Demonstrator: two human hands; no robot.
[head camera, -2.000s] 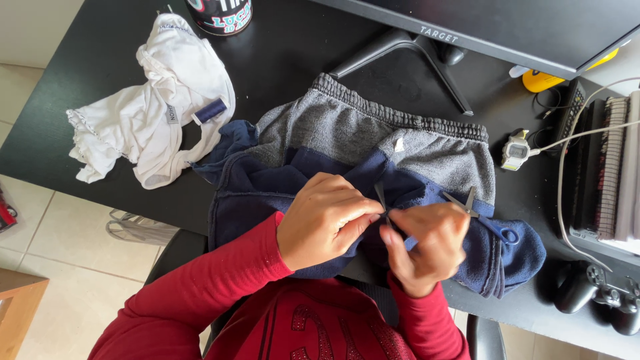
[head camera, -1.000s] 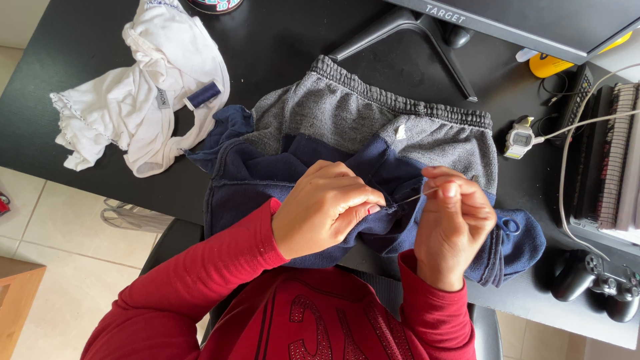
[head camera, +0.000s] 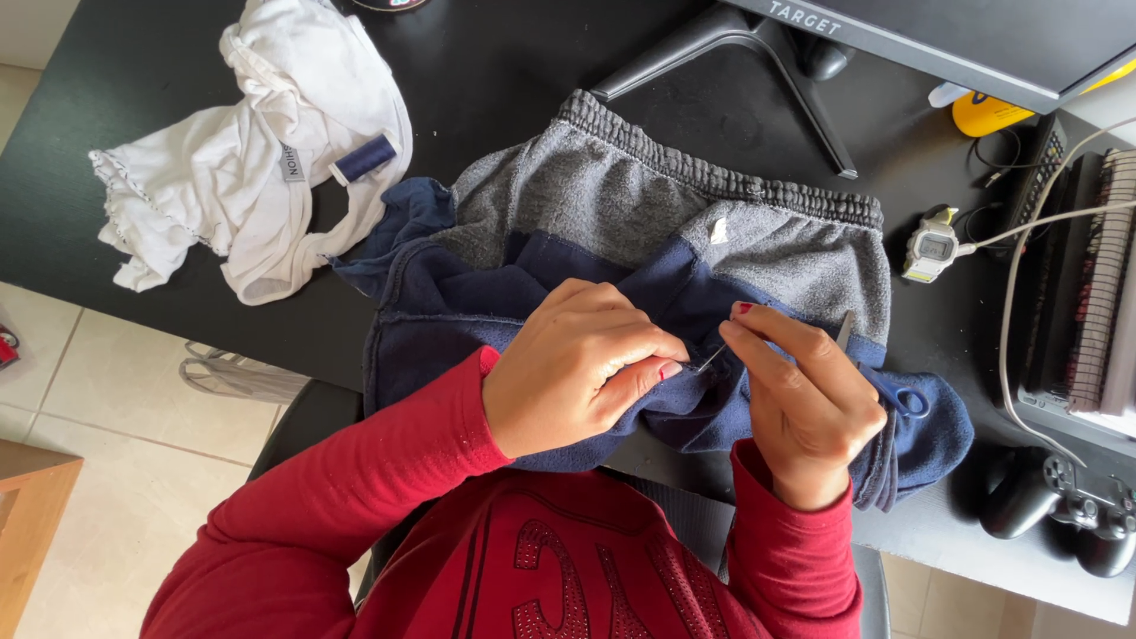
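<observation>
Grey and navy fleece pants (head camera: 781, 257) with an elastic waistband lie across the desk in front of me. My left hand (head camera: 586, 368) pinches a fold of the navy fleece between thumb and fingers. Just to its right, my right hand (head camera: 803, 390) holds a thin sewing needle (head camera: 710, 358) by one end, its other end at the pinched fabric. Any thread is too fine to make out. Blue-handled scissors (head camera: 907, 399) rest on the pants beside my right hand, partly hidden. A spool of navy thread (head camera: 366, 160) lies on a white garment (head camera: 186, 169) at the upper left.
A monitor stand (head camera: 692, 49) stands behind the pants. On the right are a digital watch (head camera: 932, 247), a white cable (head camera: 1005, 355), spiral notebooks (head camera: 1096, 293) and a black game controller (head camera: 1061, 506). The desk's front edge runs close to my body.
My right hand has moved from close beside my left hand to a little way right of it, its fingers now pointing up and left. My left hand keeps its pinch on the fabric.
</observation>
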